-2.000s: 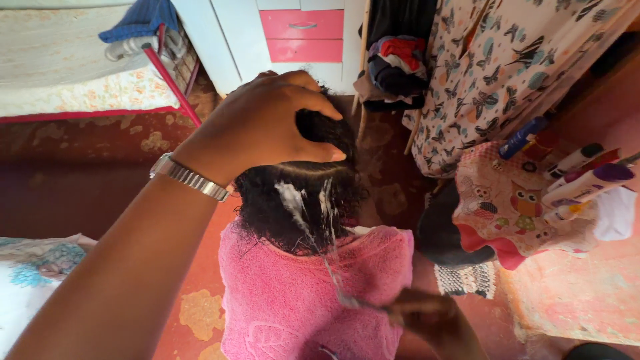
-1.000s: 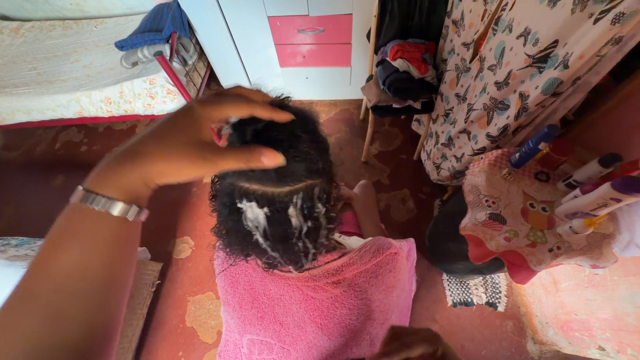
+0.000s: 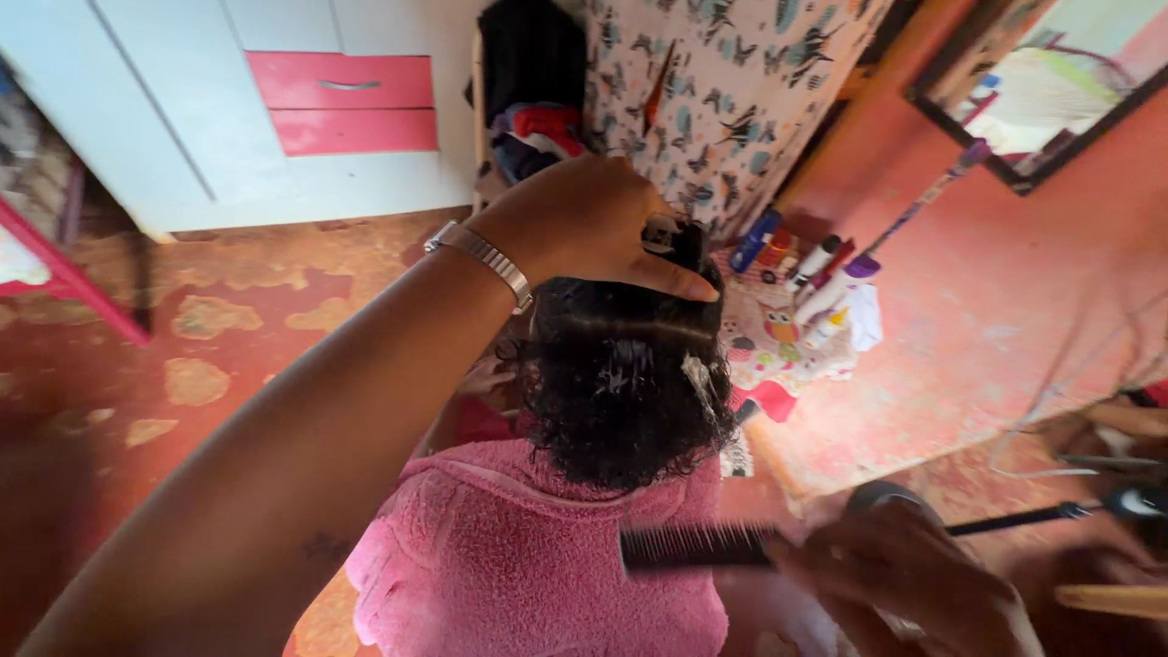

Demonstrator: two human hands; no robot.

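Note:
A person with dark curly hair [image 3: 602, 411] sits facing away, a pink towel [image 3: 547, 557] over the shoulders. White cream lies in streaks on the hair below a horizontal parting. My left hand [image 3: 602, 224], with a metal-band watch [image 3: 484, 260] on its wrist, presses on the top of the head above the parting. Near its fingers a hair clip [image 3: 662, 234] shows in the hair. My right hand [image 3: 894, 566], partly blurred, holds a black comb [image 3: 698, 547] by one end, its teeth pointing up, over the towel and below the hair.
Ahead stands a white cabinet [image 3: 365, 196] with pink drawers. A patterned curtain [image 3: 712, 82] hangs beside piled clothes [image 3: 538, 137]. Bottles [image 3: 812, 265] stand on a cloth-covered surface [image 3: 776, 338] at the right, near a framed mirror [image 3: 1031, 119]. A pink metal bed frame [image 3: 73, 274] is at the left.
The black comb has come into view in my right hand. Cream now shows at the right side of the hair. My left hand stays on the head while the view has shifted strongly.

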